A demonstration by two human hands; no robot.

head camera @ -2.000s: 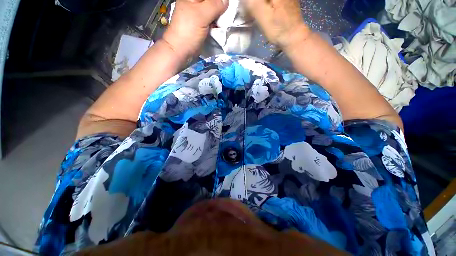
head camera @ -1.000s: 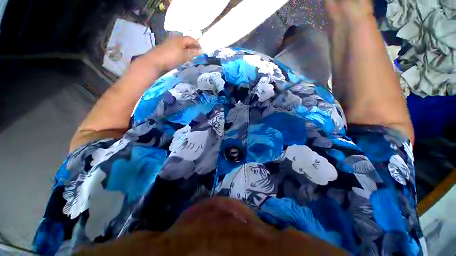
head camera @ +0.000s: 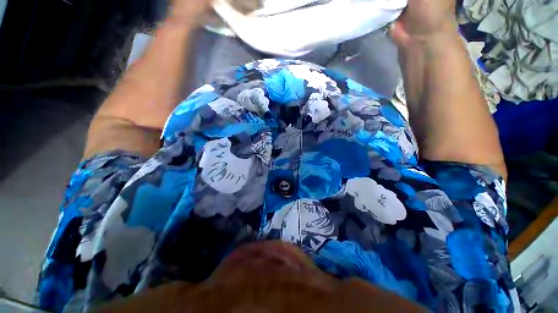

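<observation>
A white cloth piece is stretched between my two hands above my lap, at the top edge of the picture. Its lower edge sags in a curve, and its top is cut off by the frame. My left hand is blurred and cut off at the top edge, at the cloth's left end; its fingers are hardly visible. My right hand is shut on the cloth's right end, also partly cut off at the top. Whether a tool is in either hand cannot be seen.
A heap of grey-cream cloth lies at the upper right, above blue material. A white sheet or card shows partly behind my left forearm. Grey floor is at the left. A brown curved edge is at the lower right.
My hands were close together at first, then moved apart. My left hand has since moved up and away from my lap. The white cloth now spans between both hands.
</observation>
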